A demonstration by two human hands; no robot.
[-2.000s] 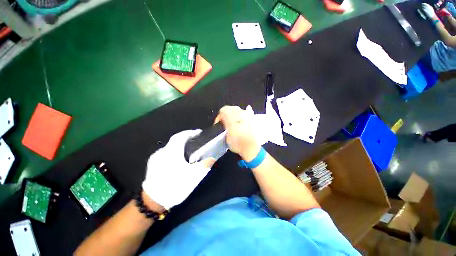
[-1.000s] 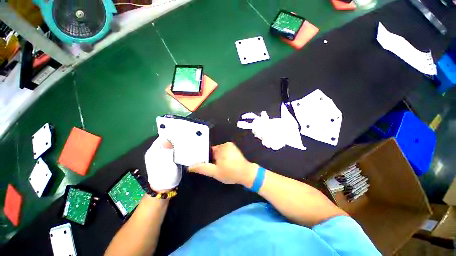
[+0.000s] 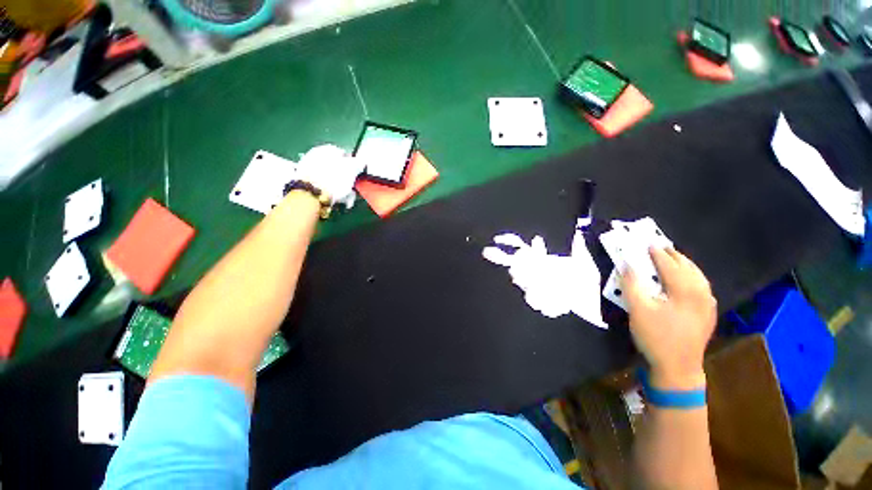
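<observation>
My left hand (image 3: 328,174), in a white glove, is over the green belt, between a white plate (image 3: 261,182) on its left and an open unit (image 3: 385,153) on an orange-red pad (image 3: 400,187). Its fingers are at the unit's left edge; whether they grip it cannot be told. The glove hides the plate's right edge. My right hand (image 3: 674,311) is bare, with thumb and fingertips on the stack of white covers (image 3: 623,247); whether it grips one is unclear. A limp spare glove (image 3: 540,273) lies left of the stack, below a slim black stick (image 3: 586,199).
Another cover (image 3: 517,122) and open unit (image 3: 595,86) lie on the belt. At left are white plates (image 3: 84,211), an orange-red pad (image 3: 150,245) and open units (image 3: 141,340) partly behind my left arm. A cardboard box (image 3: 751,416) and blue bin (image 3: 789,345) stand below the bench edge.
The white-topped unit has left my hands; a white plate now lies on the belt beside my glove. My left hand has moved up onto the belt, my right hand right onto the cover stack.
</observation>
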